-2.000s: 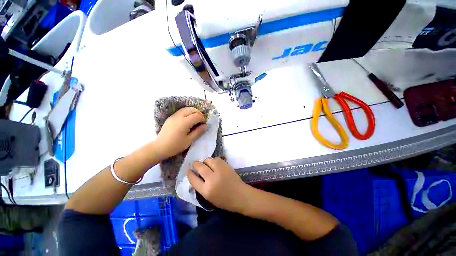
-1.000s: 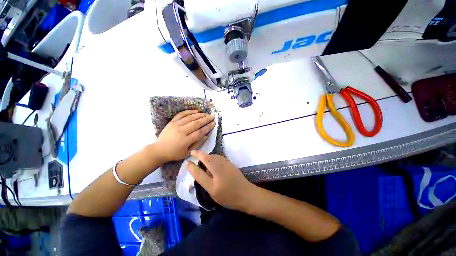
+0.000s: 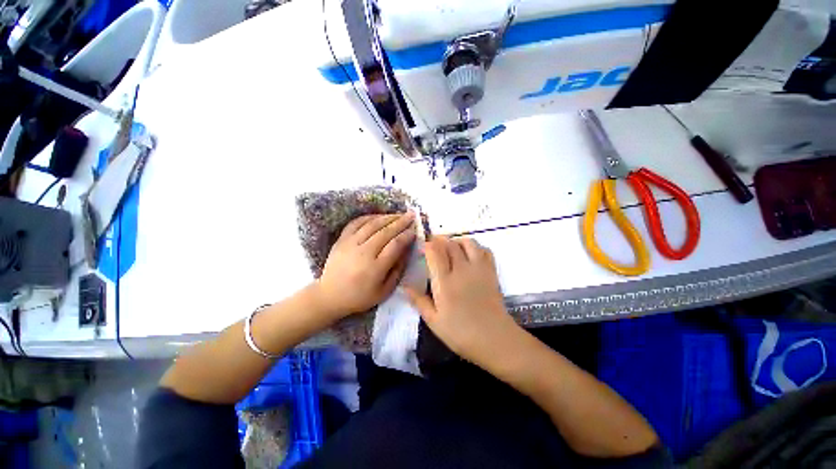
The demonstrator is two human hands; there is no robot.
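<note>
A grey-brown tweed piece (image 3: 335,212) lies on the white table just in front of the sewing machine's needle area (image 3: 458,165). A white strip (image 3: 396,334) lies on it, its lower end towards my body. My left hand (image 3: 367,261) presses flat on the tweed and the strip's left edge. My right hand (image 3: 463,293) is at the strip's right edge, fingertips close to the left hand's; its thumb lies on the strip. The middle of the strip is partly hidden by my hands.
Scissors (image 3: 616,172) with one yellow and one red handle lie right of the machine's needle. A dark-handled tool (image 3: 721,169) and a dark red case (image 3: 799,197) lie further right. A pale piece (image 3: 117,197) lies on a blue patch at left. Blue crates (image 3: 302,403) stand below the table.
My right hand has moved up and to the right along the strip, its fingers now near the top. My left hand stays flat on the tweed. The view has shifted slightly.
</note>
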